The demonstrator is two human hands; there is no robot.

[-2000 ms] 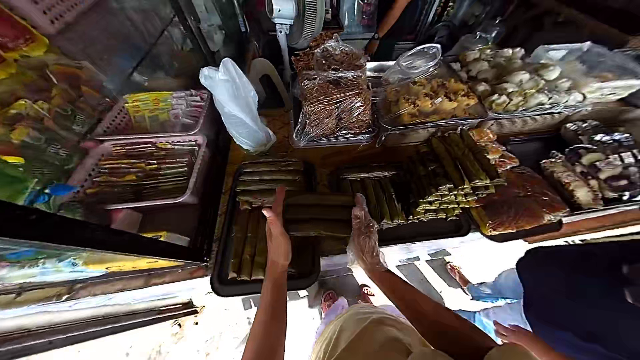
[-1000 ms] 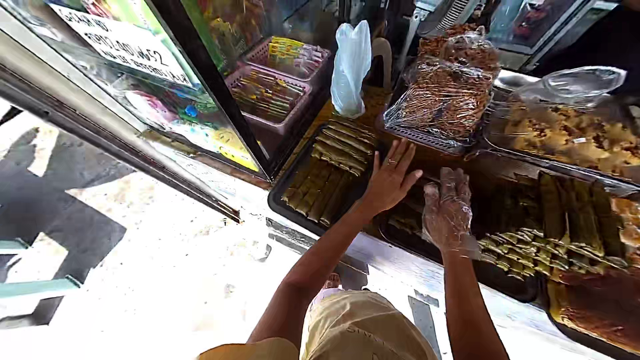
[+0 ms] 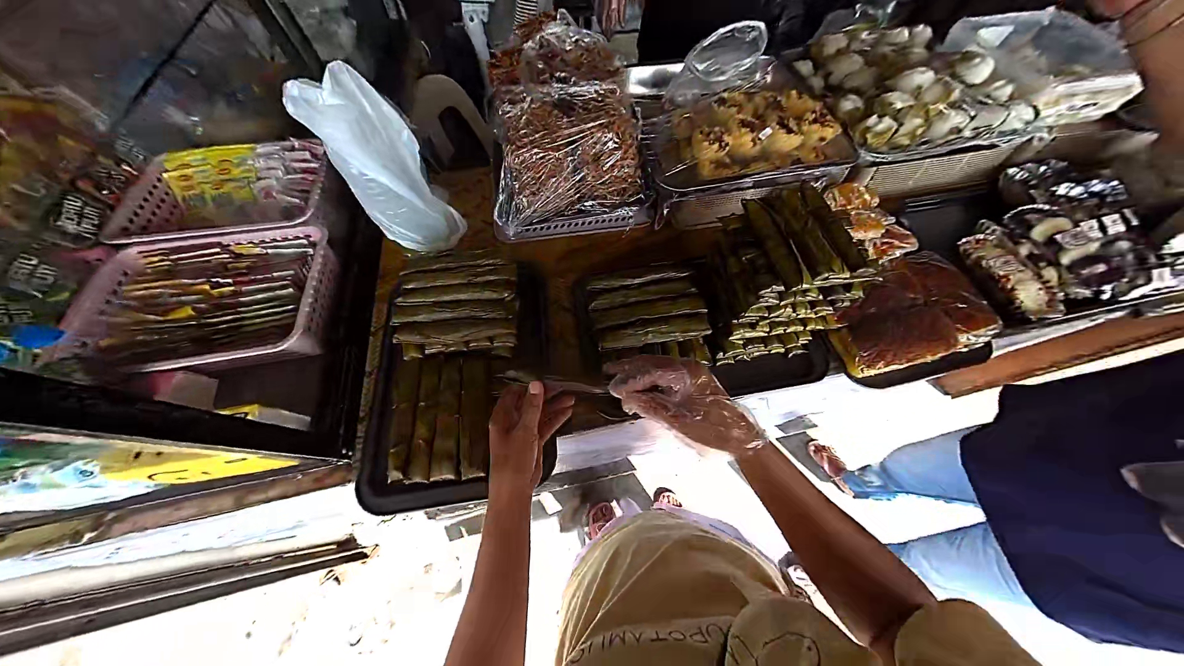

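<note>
My bare left hand (image 3: 523,430) pinches one end of a thin, blurred leaf-like strip (image 3: 564,384) between thumb and fingers. At the strip's other end is my right hand (image 3: 680,398), in a clear plastic glove, its fingers curled on it. Leaf-wrapped rolls (image 3: 439,416) lie in rows on a black tray (image 3: 379,495) left of and below the strip. Behind my right hand, more leaf-wrapped rolls (image 3: 647,305) lie stacked on a second black tray (image 3: 585,287), with a taller pile (image 3: 786,268) on its right.
Two pink baskets of packets (image 3: 328,305) stand at the left, near a white plastic bag (image 3: 379,157). Wrapped brown snacks (image 3: 569,157), a covered yellow food tray (image 3: 758,134) and wrapped bread (image 3: 916,314) line the counter. A person in dark clothing (image 3: 1091,499) stands at the right.
A second ago both hands were spread flat over the trays; now they have closed on the thin strip between them. The view has swung back toward the right.
</note>
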